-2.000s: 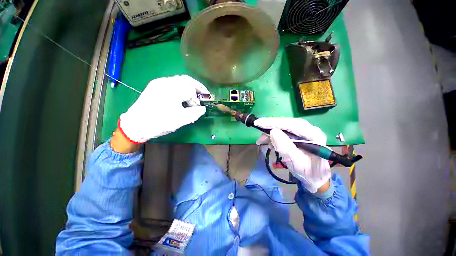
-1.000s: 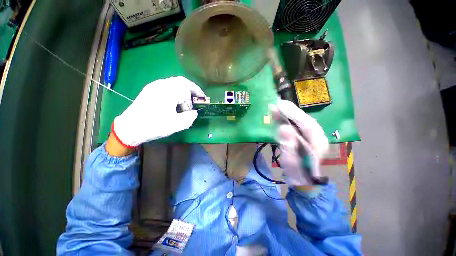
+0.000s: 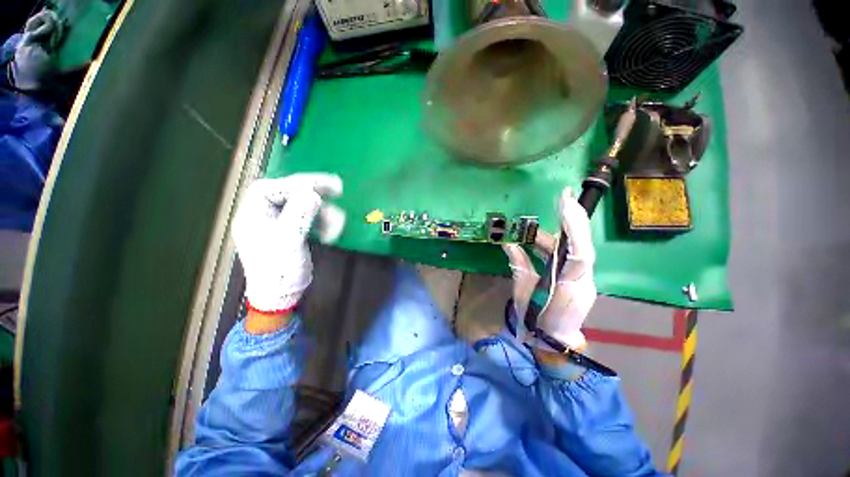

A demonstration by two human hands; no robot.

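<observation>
The green circuit board (image 3: 461, 231) shows as a narrow strip near the mat's front edge, with connectors at its right end. My left hand (image 3: 278, 238), in a white glove with a red cuff edge, is left of the board and off it. Its fingers are bent and partly blurred; whether they hold the wire is unclear. A faint piece of thin wire (image 3: 207, 126) shows above the conveyor. My gloved right hand (image 3: 564, 279) holds the soldering iron (image 3: 593, 189), tip up beside the stand. Its fingers are at the board's right end; whether they grip it is unclear.
The iron stand (image 3: 666, 135) and yellow sponge (image 3: 658, 202) are right. The extraction hood (image 3: 517, 93) is above the board, with a black fan (image 3: 669, 47) beyond. A blue stick (image 3: 302, 79) lies left by the conveyor (image 3: 149, 205). Another person's gloved hand (image 3: 35, 47) shows far left.
My left hand has let go of the board and moved left. The iron tip has gone from the board to beside the stand. The view has shifted, and more of the board shows.
</observation>
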